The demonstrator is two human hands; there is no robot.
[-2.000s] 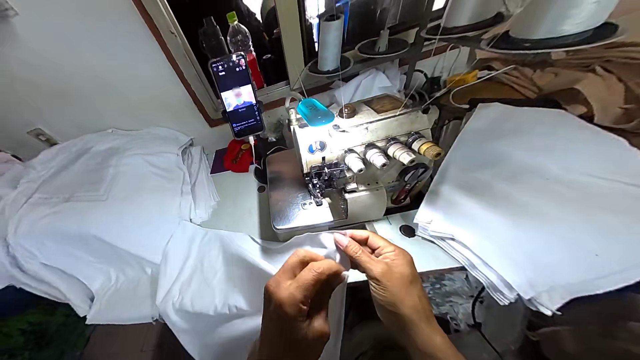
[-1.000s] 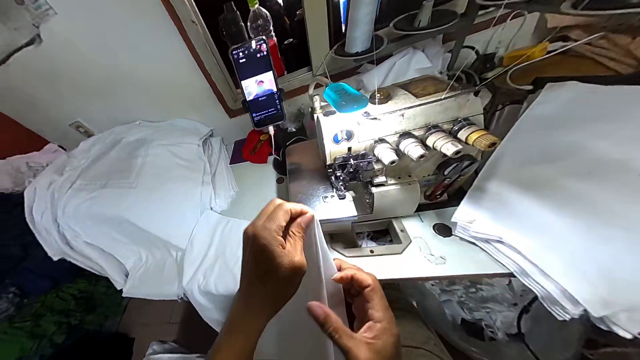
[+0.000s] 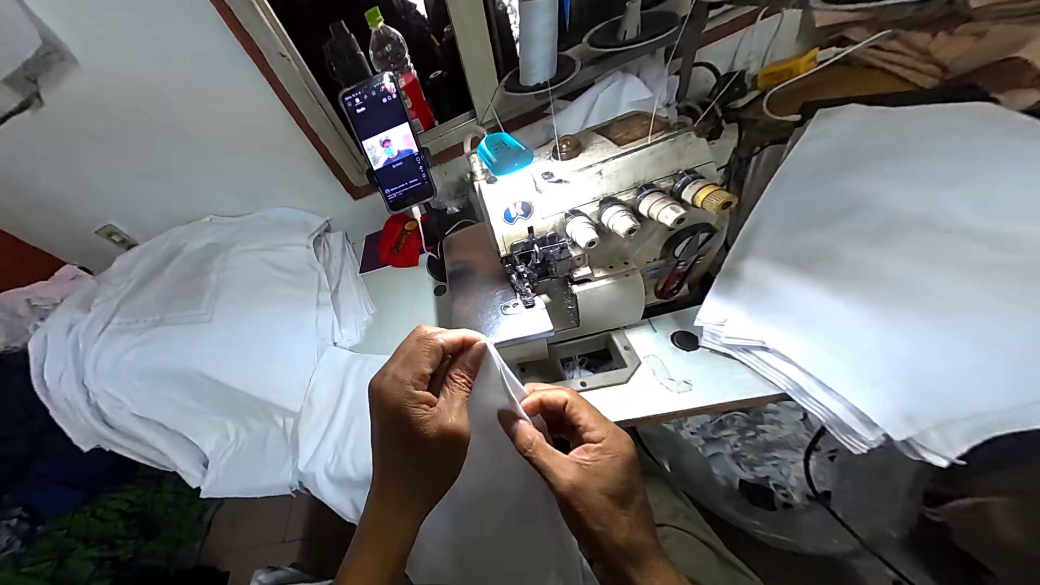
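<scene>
A white fabric piece (image 3: 496, 487) hangs from both hands in front of an overlock sewing machine (image 3: 601, 211). My left hand (image 3: 431, 406) pinches its top corner just below the machine's front plate. Lower and to the right, my right hand (image 3: 577, 455) grips the edges between thumb and fingers; the layers part slightly between the hands. The presser foot (image 3: 526, 284) is lit by the lamp, with no fabric under it. A stack of white cut fabric (image 3: 886, 252) lies at the right. White sewn garments (image 3: 203, 325) are heaped at the left.
A phone (image 3: 390, 142) on a holder stands behind the machine, near a plastic bottle (image 3: 398, 65). Thread cones (image 3: 538, 41) stand at the back. Beneath the table edge (image 3: 691, 406) is a clear bag of scraps (image 3: 764, 463). A dark cable (image 3: 845, 520) hangs at lower right.
Two seconds ago both hands were close together at the fabric's edge. Now they are apart, the right hand lower, and the fabric hangs down between them. The right hand has closed on the edge.
</scene>
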